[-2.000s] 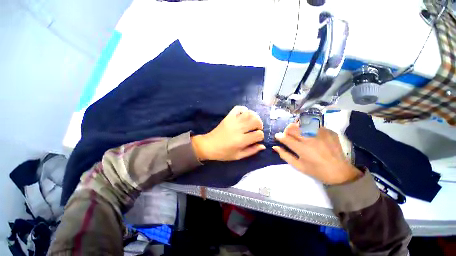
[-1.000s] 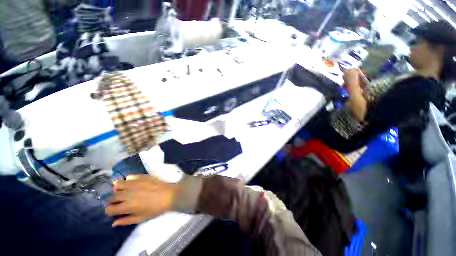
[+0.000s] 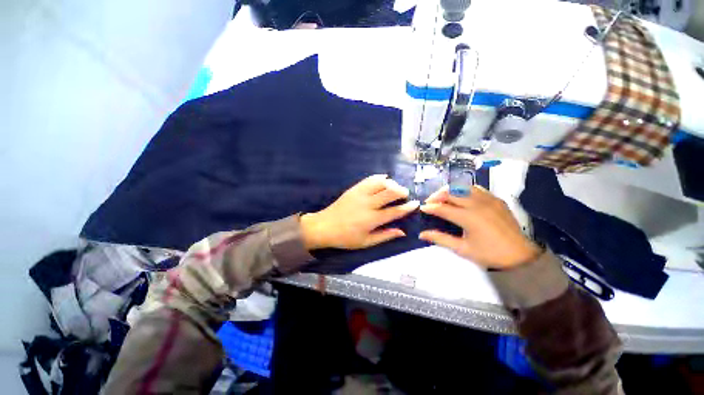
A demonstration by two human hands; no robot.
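Observation:
A large dark navy garment panel (image 3: 239,154) lies flat left of and under the needle area. My left hand (image 3: 355,217) presses on it just left of the presser foot (image 3: 421,171), thumb and fingers bent. My right hand (image 3: 482,227) is just right of the foot, its fingertips on the cloth beside the bluish-grey edge guide (image 3: 462,179). The fingertips of both hands nearly meet in front of the foot. A pinch on a small edge cannot be made out. The white sewing machine head (image 3: 494,62) stands above.
Dark cut pieces (image 3: 590,231) lie right of the needle, with black and silver snips (image 3: 588,279) beside them. Checked cloth (image 3: 629,100) wraps the machine arm. Grey and black cloth (image 3: 93,289) is heaped below left. The table's ruler-marked front edge (image 3: 417,303) runs beneath my forearms.
The view swung right, showing another person and the machine's far end, then came back. The panel's lower left part now lies spread further left. Both hands are again beside the foot.

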